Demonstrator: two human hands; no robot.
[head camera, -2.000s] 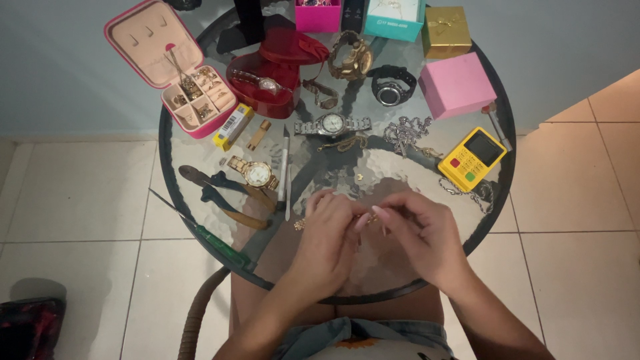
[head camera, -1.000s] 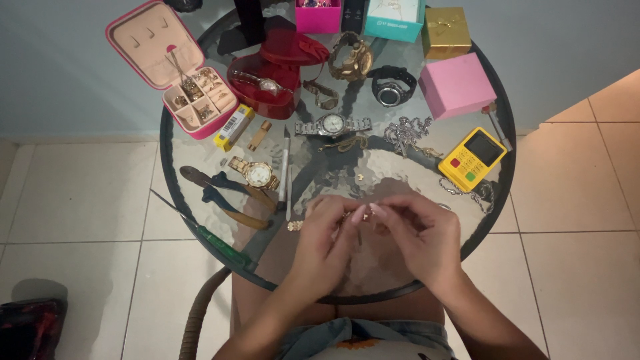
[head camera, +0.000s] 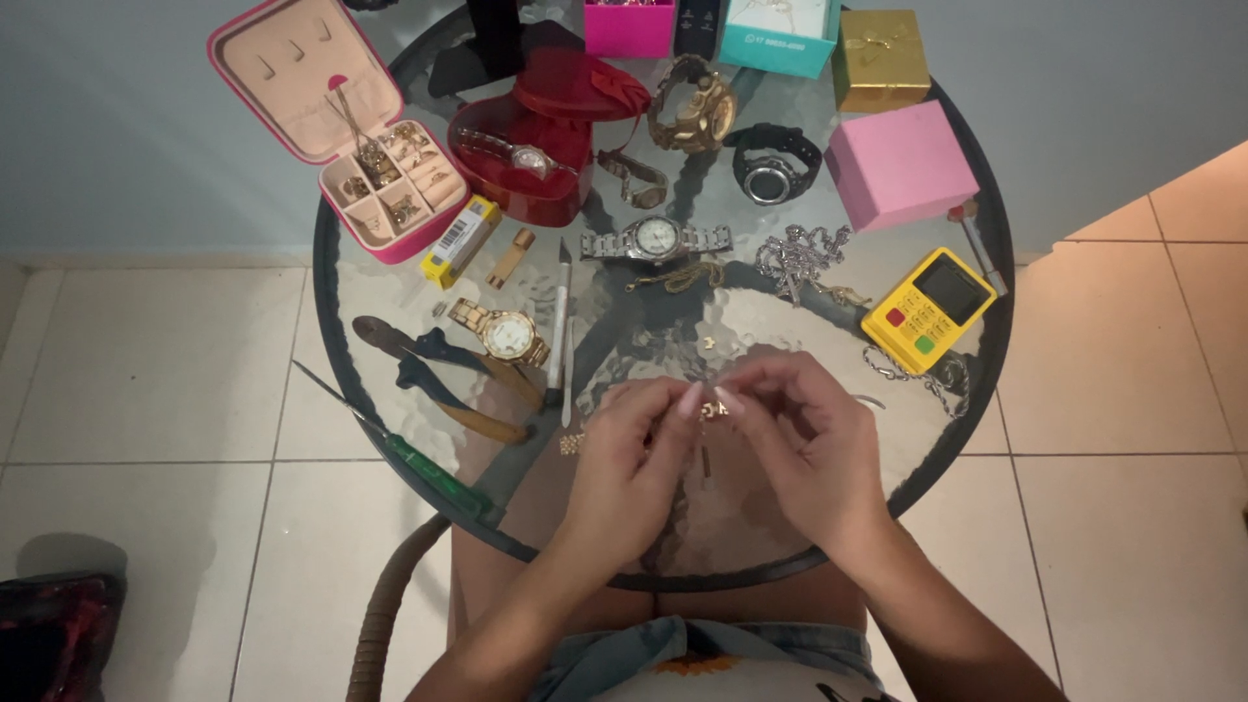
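My left hand (head camera: 634, 468) and my right hand (head camera: 814, 439) meet near the front of a round glass table (head camera: 751, 546). Between their fingertips they pinch a small gold-coloured metal piece (head camera: 715, 409), which looks like part of a watch band or chain. A gold textured band end (head camera: 572, 445) shows beside my left hand; whether it joins the pinched piece is hidden. Just beyond my fingers lies a tiny gold link (head camera: 709, 343). A thin metal pin-like tool (head camera: 707, 468) shows between my hands. To the left are a craft knife (head camera: 559, 331) and a gold watch (head camera: 509, 336).
Diagonal cutting pliers (head camera: 458, 390) and a green-handled screwdriver (head camera: 439, 478) lie left. Behind are a silver watch (head camera: 656, 239), a pink jewelry box (head camera: 390, 244), a red heart-shaped box (head camera: 536, 200) and silver chains (head camera: 799, 258). A yellow card reader (head camera: 926, 307) and a pink box (head camera: 902, 166) stand right.
My fingertips have shifted slightly around the small gold piece, which now shows more plainly between them. The other things on the table lie as before.
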